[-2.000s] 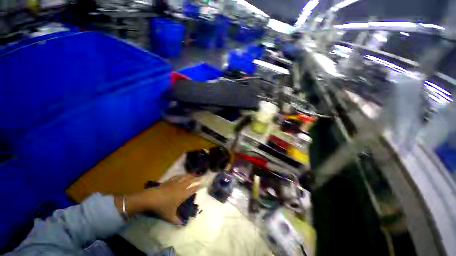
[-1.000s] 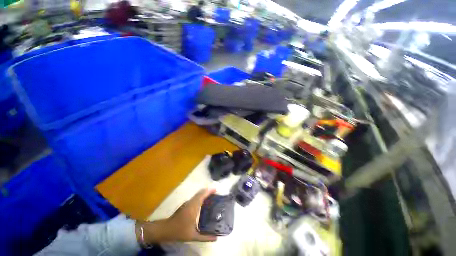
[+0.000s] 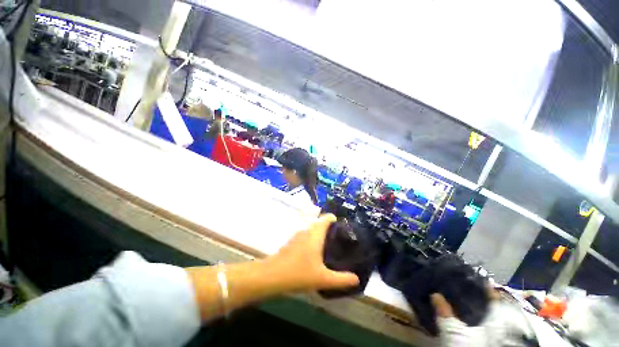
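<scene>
My left hand (image 3: 298, 264), bare with a bracelet, grips a black cube socket (image 3: 349, 254) at the raised white shelf (image 3: 170, 183). My right hand (image 3: 475, 325), in a pale glove with bare fingertips showing, is low at the right with its fingers around a black unit (image 3: 465, 288). More black units (image 3: 404, 261) stand between the two hands, blurred together, so their edges cannot be told apart. Whether the held cube touches the shelf or its neighbours cannot be told.
The dark green conveyor side (image 3: 81, 210) runs below the shelf. Posts and a large white overhead panel (image 3: 434, 47) frame the view. Beyond the shelf are a person (image 3: 298, 173), a red crate (image 3: 237, 152) and blue crates. An orange item (image 3: 553, 306) lies at the right.
The view has swung from the bench with the large blue crate to the white shelf. My left hand has carried a black unit from the white sheet to the shelf. My right hand has come into view.
</scene>
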